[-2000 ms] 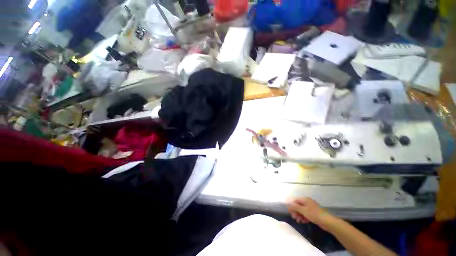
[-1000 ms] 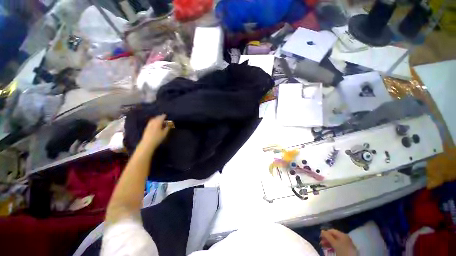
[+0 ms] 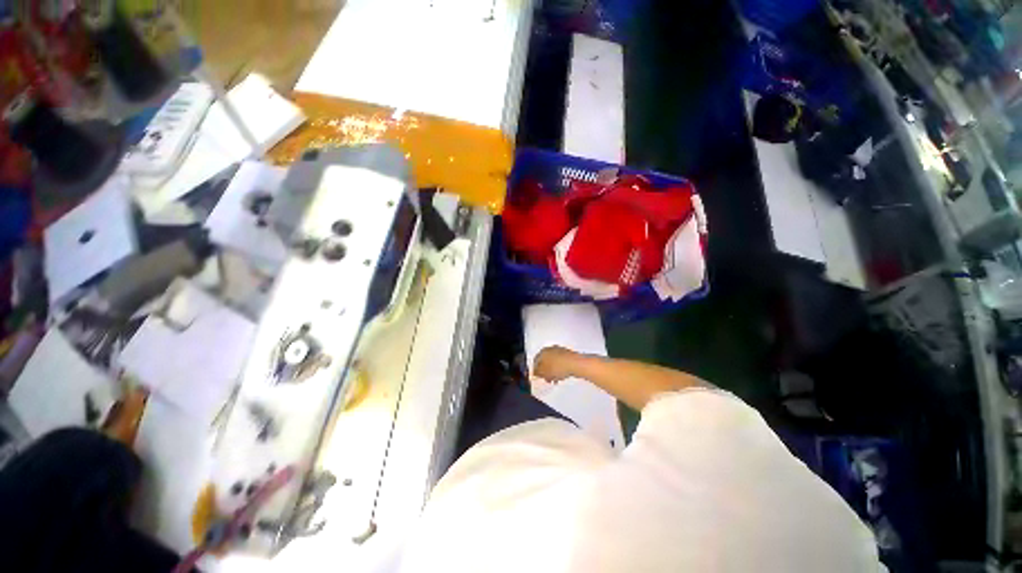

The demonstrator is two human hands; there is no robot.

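Observation:
My right hand (image 3: 556, 364) is over the white bench (image 3: 566, 325), just below the blue basket; its fingers look curled, and I cannot tell if they hold anything. Red cut pieces (image 3: 611, 241) with white parts lie heaped in the blue basket (image 3: 661, 300). The white sewing machine (image 3: 303, 336) stands on the table at the left, with a pink cloth strip (image 3: 241, 517) at its needle end. Part of the black garment (image 3: 67, 504) shows at the lower left. My left hand is not in view.
Orange-brown tape (image 3: 448, 157) covers the table end, with another white table (image 3: 415, 50) beyond it. White papers (image 3: 185, 347) and black thread cones (image 3: 56, 134) are behind the machine. Another white bench (image 3: 790, 202) with dark items stands right of the green floor.
The view has swung right, bringing the blue basket and benches into sight. My left hand, earlier on the black garment, is out of view. My right hand now shows over the bench.

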